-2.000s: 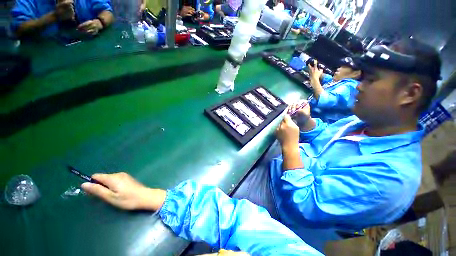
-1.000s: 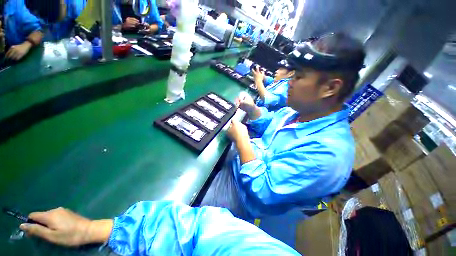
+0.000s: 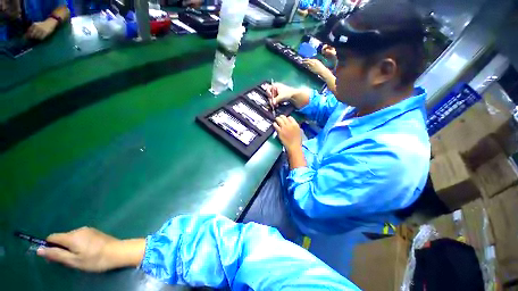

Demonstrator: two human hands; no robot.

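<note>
My right hand [image 3: 85, 249] rests low over the green bench at the lower left. It holds dark, pen-like tweezers [image 3: 29, 237] between thumb and fingers, with the thin end pointing left. Small whitish bits lie on the mat by the fingertips, too blurred to tell apart. My blue right sleeve crosses the bottom of the picture. My left hand is out of the picture.
A black slotted tray [image 3: 247, 149] with white phone units lies at centre right. A person in blue works over it with a thin tool. A plastic-wrapped post [image 3: 226, 54] stands behind. Cardboard boxes [image 3: 454, 176] are at right. Other people's hands show at the far side.
The view has swung right, and the clear cup has left the picture. The neighbour's hands have come down to the tray. My right hand still holds the tweezers low over the mat.
</note>
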